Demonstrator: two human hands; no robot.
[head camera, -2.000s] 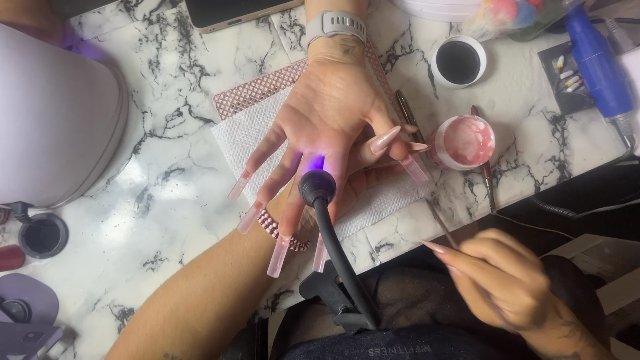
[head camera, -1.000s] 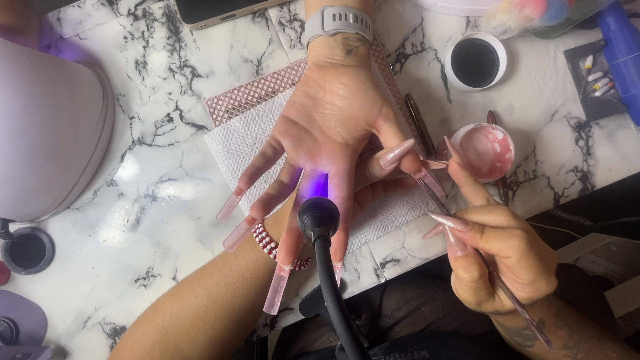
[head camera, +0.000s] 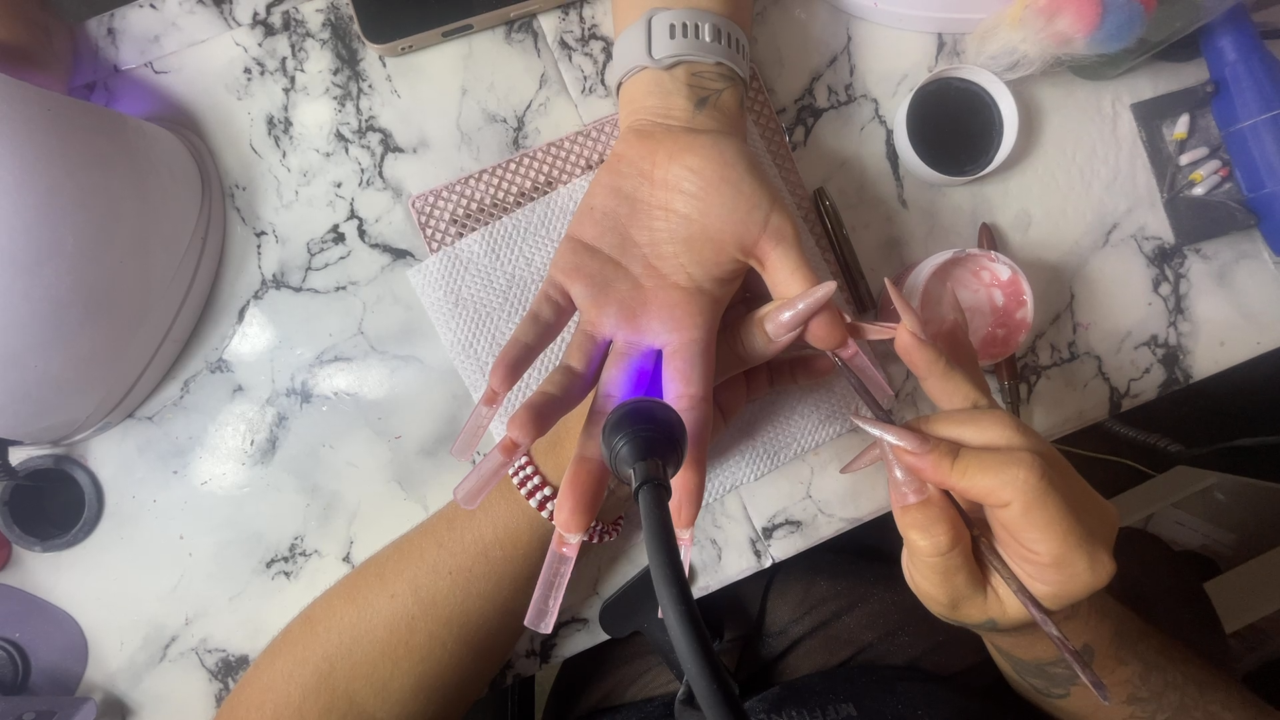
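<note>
Another person's hand (head camera: 670, 220) lies palm up with fingers spread and long pink nail extensions. My left hand (head camera: 770, 345) is mostly hidden beneath it; its thumb and fingers hold that person's thumb. With my right hand (head camera: 985, 500) I grip a thin nail brush (head camera: 1010, 580), its tip at the underside of the thumb's pink nail extension (head camera: 866, 371). A black gooseneck lamp (head camera: 645, 440) casts violet light between the other person's fingers. A white paper towel (head camera: 500, 270) lies under the hands, over a pink lattice-patterned mat (head camera: 520, 180).
An open jar of pink gel (head camera: 1000, 305) stands right of the hands, with a pen-like tool (head camera: 843, 250) nearby. Farther back is a white-rimmed black lid (head camera: 955, 125). A large white nail lamp (head camera: 90, 260) fills the left side. A phone (head camera: 440, 22) lies at the back.
My right hand has moved up and left from the table's front edge, bringing the brush to the other person's thumbnail. The other person's hand stays palm up in my left hand.
</note>
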